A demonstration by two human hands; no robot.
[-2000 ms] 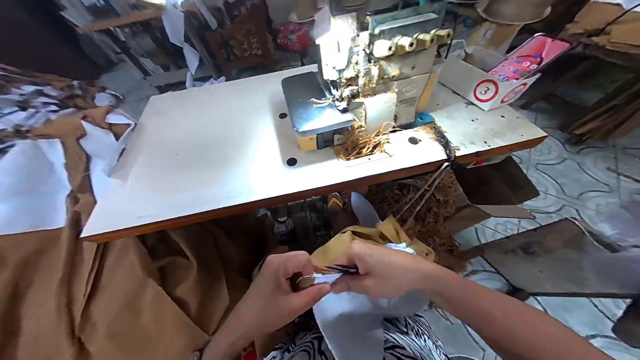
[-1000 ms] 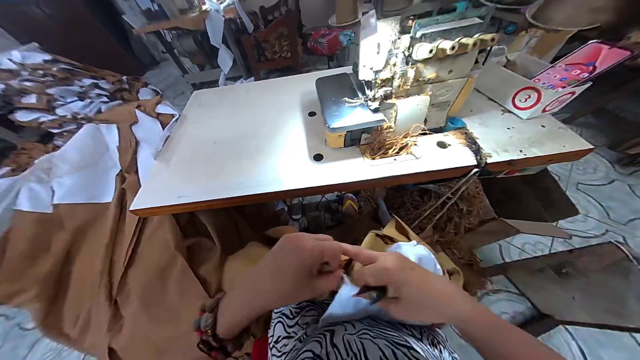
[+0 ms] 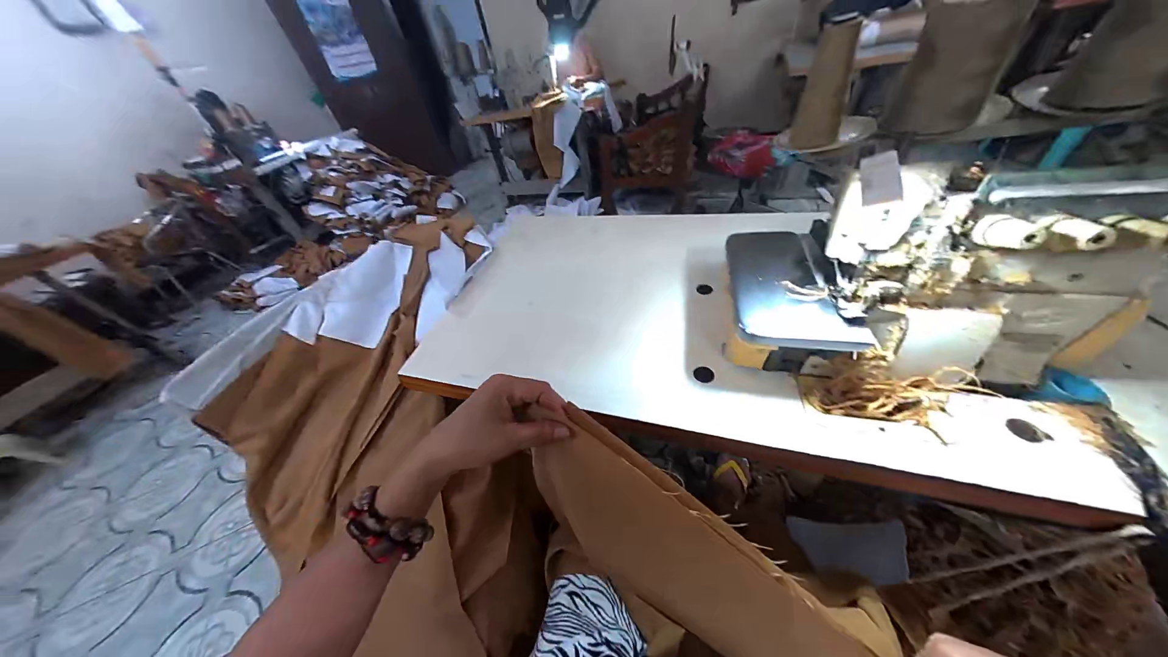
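Note:
My left hand (image 3: 502, 424), with a beaded bracelet at the wrist, pinches the top end of a long brown cloth piece (image 3: 657, 520) just off the table's front edge. The cloth slants down to the lower right, with loose thread ends along its seam. Of my right hand (image 3: 958, 646) only a small part shows at the bottom edge; what it does there is hidden. More brown and white cloth (image 3: 365, 292) hangs left of the table. An overlock sewing machine (image 3: 876, 265) stands on the white tabletop (image 3: 584, 301), with brown thread scraps (image 3: 876, 388) beside its base.
The tabletop's front edge runs close to my left hand. Thread cones (image 3: 826, 87) stand behind the machine. A carved wooden chair (image 3: 652, 146) is beyond the table, and a person (image 3: 584, 68) sits at a lit machine farther back. Cloth piles (image 3: 379, 196) lie at left.
The view has swung left. My hands were together over white and brown cloth with a small dark tool; now they are far apart, and my left hand holds up a long brown piece.

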